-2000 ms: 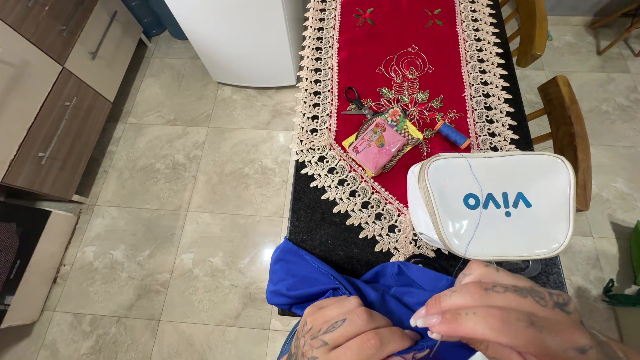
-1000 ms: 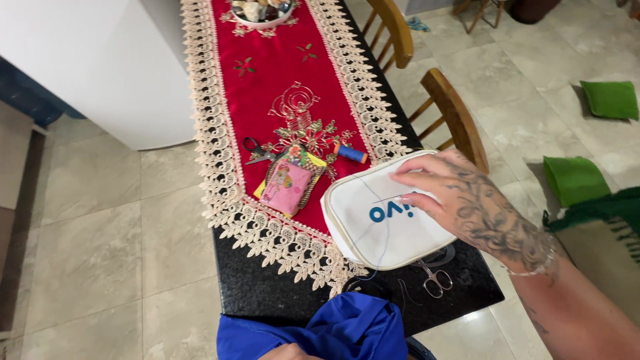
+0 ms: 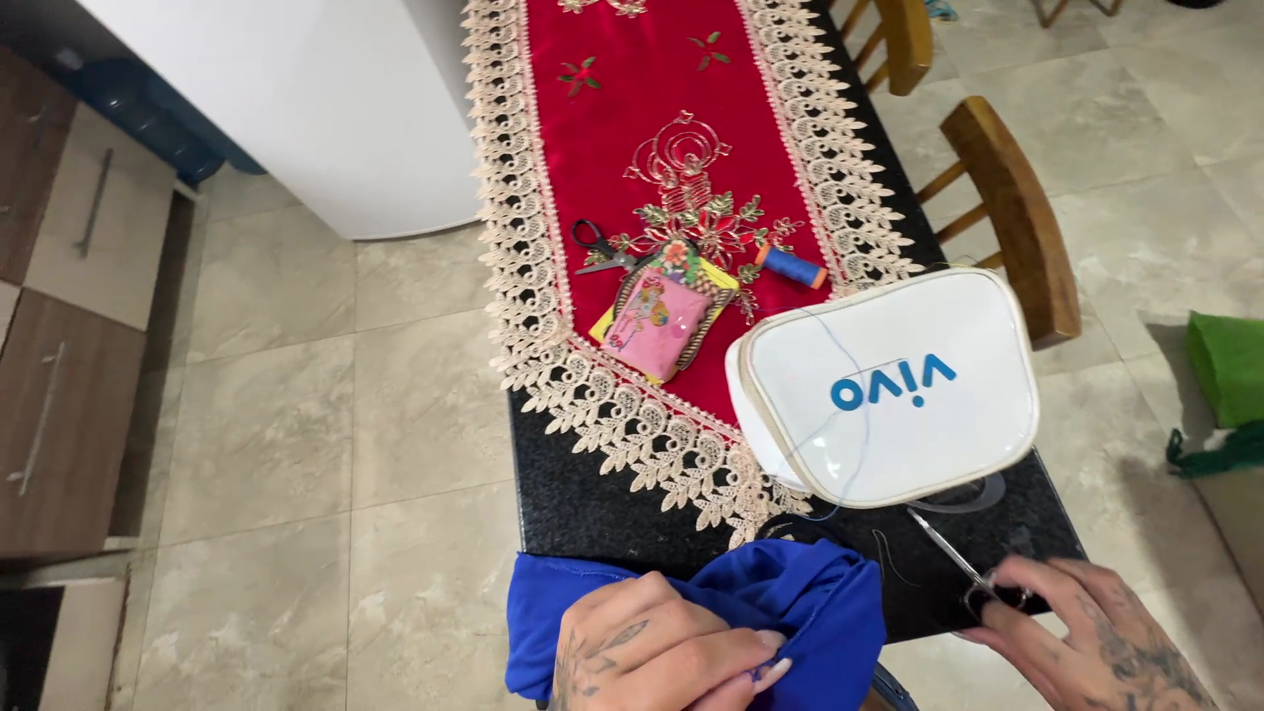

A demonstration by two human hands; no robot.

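My left hand point(image 3: 657, 647) pinches a fold of royal blue fabric point(image 3: 820, 602) at the table's near edge. At the right, my right hand point(image 3: 1076, 622) has its fingers on the handle loops of small metal scissors point(image 3: 953, 553), whose blades point up and left. Blue thread point(image 3: 864, 425) lies in a loose curve across a white zippered pouch point(image 3: 908, 444) that bears blue lettering. Beyond the pouch is a spool of blue thread point(image 3: 792, 267). Black-handled scissors point(image 3: 604, 252) lie beside a pink printed packet point(image 3: 657, 321). A short loose thread rests on the black tabletop.
A red embroidered table runner point(image 3: 642, 118) with cream lace edging point(image 3: 632, 444) covers much of the black stone table point(image 3: 563, 494). Wooden chairs point(image 3: 1017, 217) stand along its right side. A white appliance point(image 3: 326, 109) and cabinets point(image 3: 79, 346) are at the left, green cushions point(image 3: 1229, 365) at the right.
My right hand has moved from above the white pouch to the small metal scissors near the table's corner. My left hand, mostly out of view a second ago, shows again on the blue fabric.
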